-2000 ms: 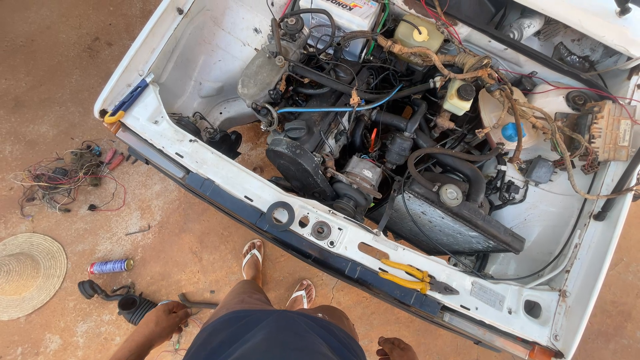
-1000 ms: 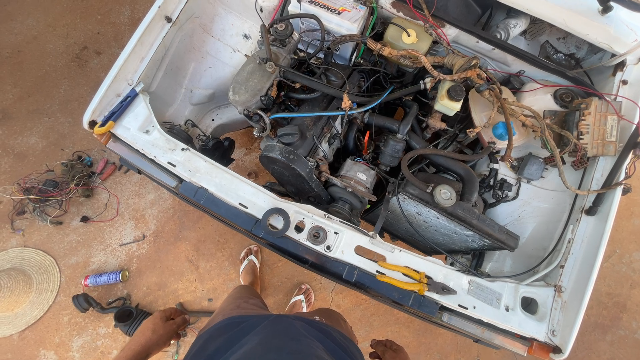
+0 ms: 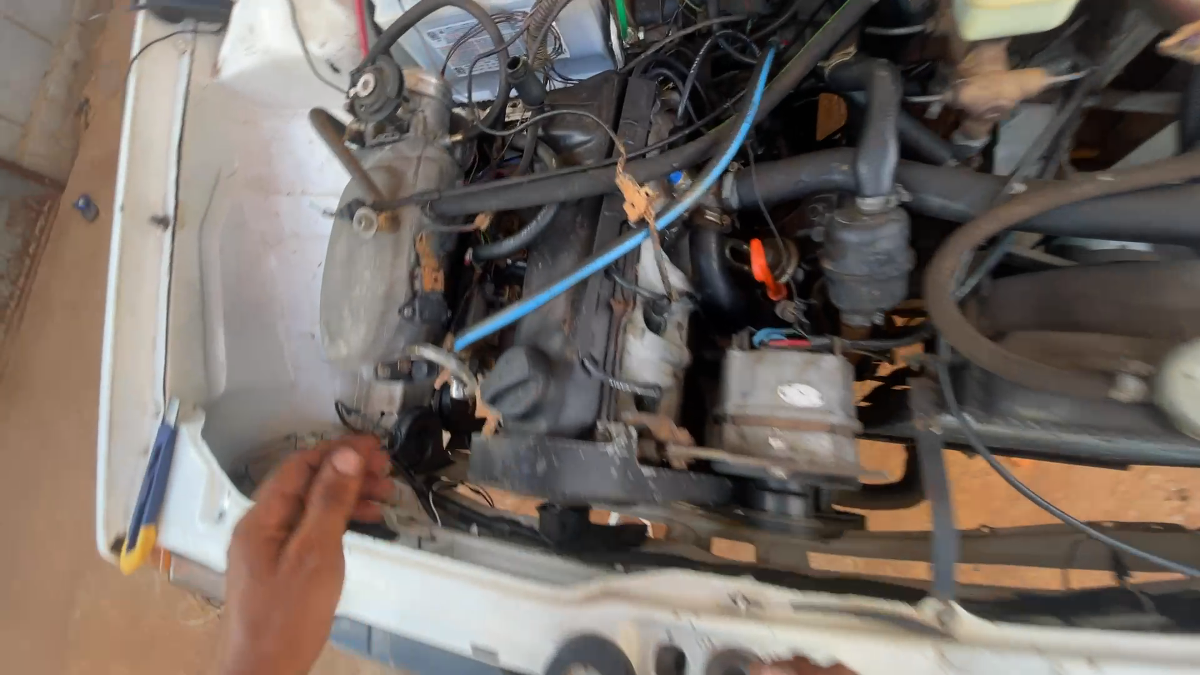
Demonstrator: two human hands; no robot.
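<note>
My left hand (image 3: 305, 525) is over the front left corner of a car's engine bay, just inside the white front panel (image 3: 441, 581). Its fingers are curled with the thumb against them; whether anything thin is between them cannot be told. Beside the fingertips are thin dark wires and a round black part (image 3: 419, 439). Only a sliver of my right hand (image 3: 802, 667) shows at the bottom edge, by the front panel; its fingers are hidden. The black oil filler cap (image 3: 516, 382) and the alternator (image 3: 789, 403) lie right of my left hand.
Blue-and-yellow pliers (image 3: 148, 492) rest on the white fender's corner. A blue tube (image 3: 609, 255) crosses the engine. A battery (image 3: 516, 47) stands at the back. Black hoses (image 3: 1041, 192) and a thin black cable (image 3: 1022, 497) run along the right side.
The view has moved much closer to the engine. My left hand, low beside my legs before, is now over the bay's front left corner. My right hand is now at the front panel.
</note>
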